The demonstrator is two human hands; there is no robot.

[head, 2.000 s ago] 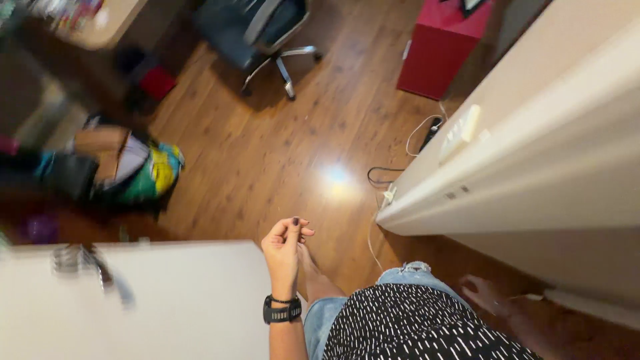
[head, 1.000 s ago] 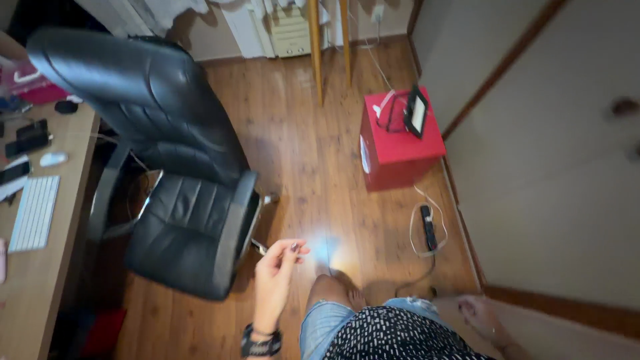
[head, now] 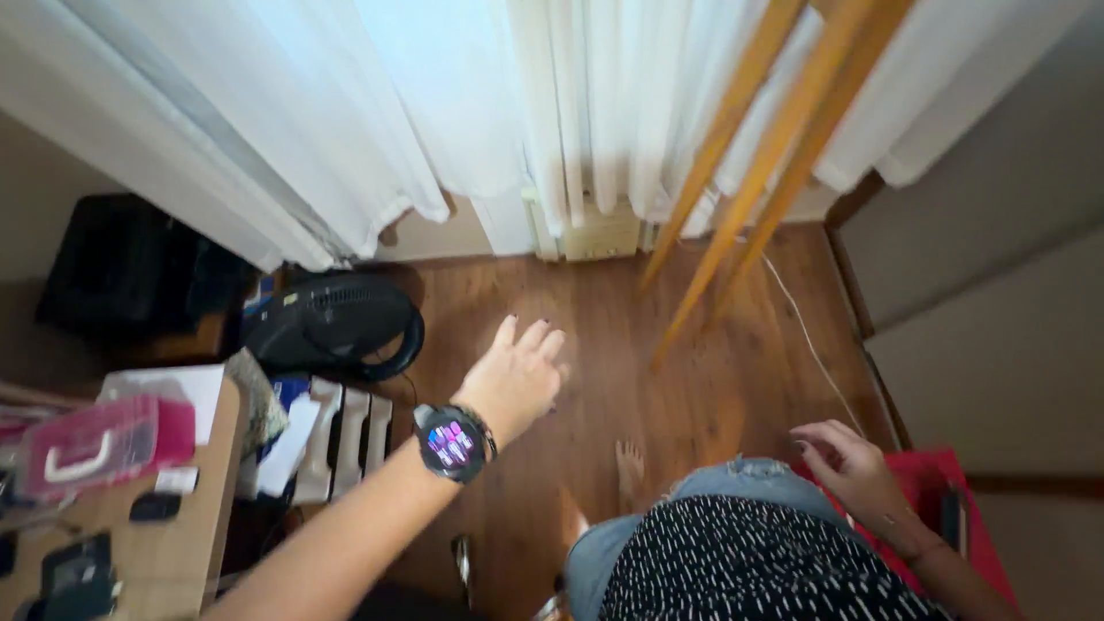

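Note:
My left hand (head: 516,376) reaches forward above the wooden floor (head: 586,345), palm down with its fingers somewhat apart and nothing in it. A smartwatch (head: 452,442) with a lit face is on that wrist. To its left a black vacuum cleaner or similar rounded appliance (head: 332,315) lies on the floor. My right hand (head: 843,461) hangs at my side with bent fingers, empty, in front of a red box-like stand (head: 940,470). White curtains (head: 483,95) hang ahead of me.
Wooden tripod-like legs (head: 750,190) stand by the curtains. A white cable (head: 811,332) runs over the floor at right. The desk (head: 185,539) at left bears a pink case (head: 108,444); light letter trays (head: 345,440) stand beside it. A drawer-like beige unit (head: 604,233) is behind the curtain.
The view has swung past the black chair toward the curtains. My left hand has stretched out, and its fingers, earlier pinched together, have spread.

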